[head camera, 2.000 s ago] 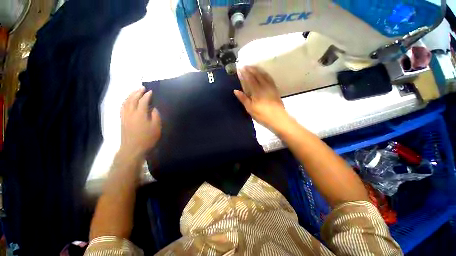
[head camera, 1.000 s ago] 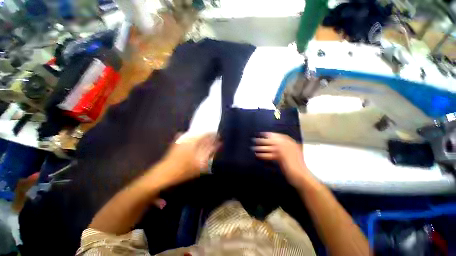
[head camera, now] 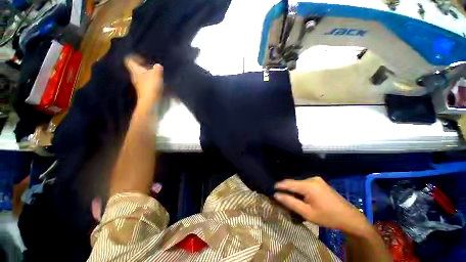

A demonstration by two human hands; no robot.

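A black cloth panel point(head camera: 255, 110) lies on the white table, its far edge at the needle area of the white and blue JACK sewing machine point(head camera: 347, 33). More black cloth point(head camera: 179, 43) runs from the back left across to this panel, and a long black heap hangs down at the left. My left hand point(head camera: 146, 77) is on the cloth at the left, slightly blurred, gripping it. My right hand point(head camera: 314, 200) holds the near end of the cloth over my lap, by the table's front edge.
A black phone-like rectangle point(head camera: 410, 108) lies on the machine bed at right. A blue crate point(head camera: 370, 199) with a clear plastic bag point(head camera: 414, 207) and a red item stands at lower right. A red and white box point(head camera: 59, 79) lies at left beside the brown board point(head camera: 99, 48).
My left hand has moved up and left with black cloth, which now stretches over to the panel. My right hand has moved from the panel down to the near end of the cloth.
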